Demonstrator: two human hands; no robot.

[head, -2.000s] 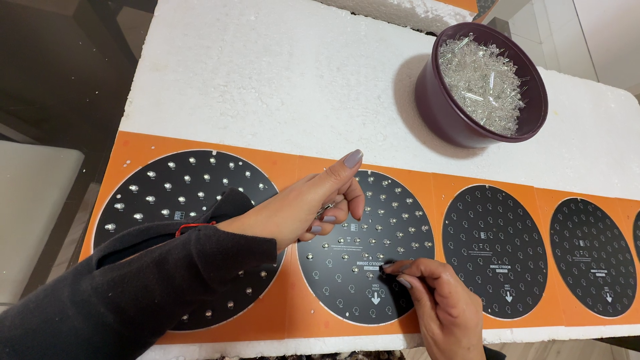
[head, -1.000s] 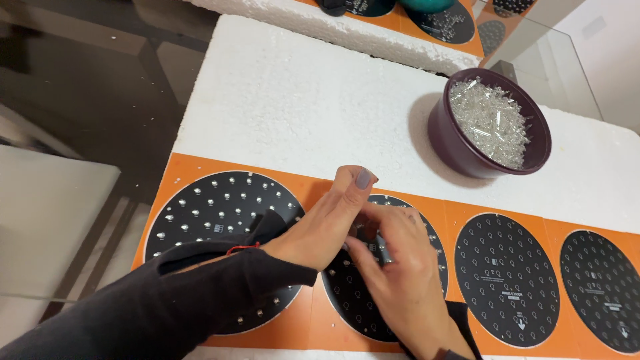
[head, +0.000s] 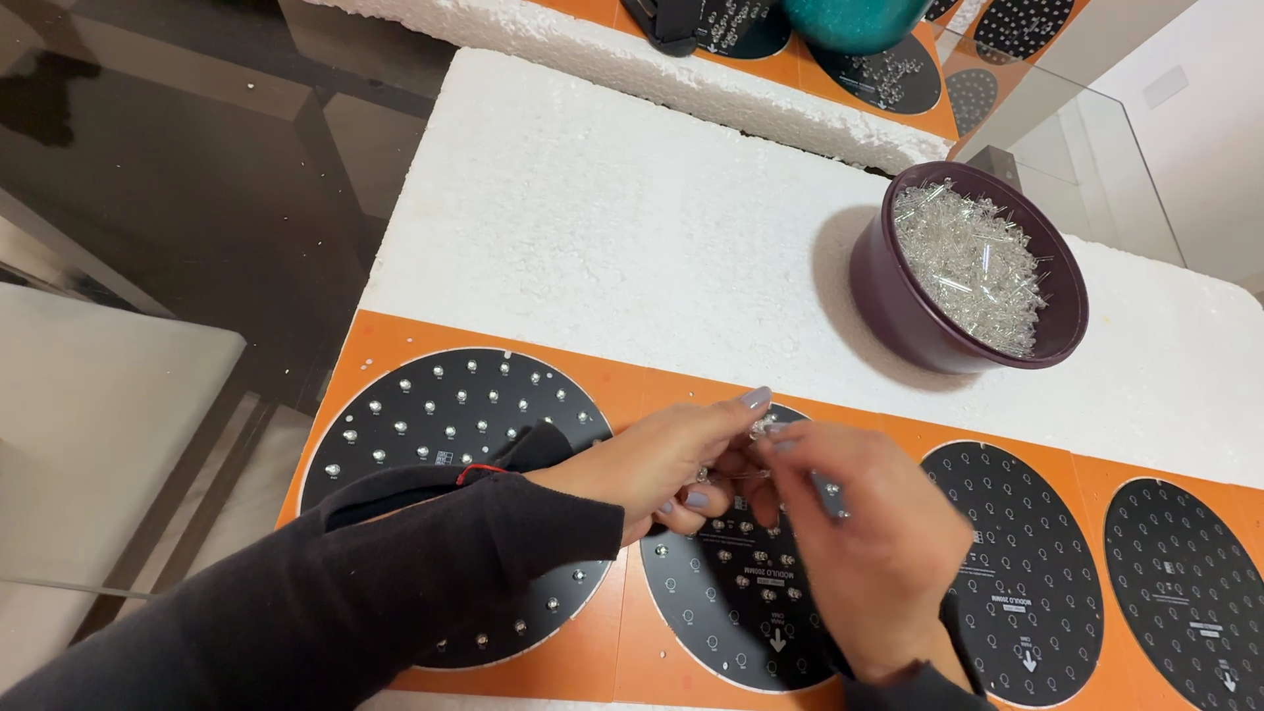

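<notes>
My left hand [head: 681, 459] is curled around several clear LEDs [head: 762, 427] with thin wire leads, above a round black circuit board [head: 711, 592] partly filled with LEDs. The fingertips of my right hand [head: 869, 533] meet the LEDs at my left hand, pinching at one; the exact grip is partly hidden. Left of it, under my left sleeve, lies a round black board [head: 464, 395] dotted with LEDs. Two more round boards [head: 1017, 573] [head: 1185, 583] to the right show printed outlines without LEDs. A dark purple bowl [head: 889, 306] holds many clear LEDs.
The boards sit in orange panels [head: 632, 632] on a white foam slab [head: 612, 217]. Behind it, another foam block [head: 592, 59] borders more boards, with a teal container [head: 854, 20] and a black object [head: 676, 30] on them. A pale seat-like surface [head: 99, 415] is at left.
My right hand was low over the second board two seconds ago; it has moved up to the LEDs in my left hand. The view has shifted, showing more at the back.
</notes>
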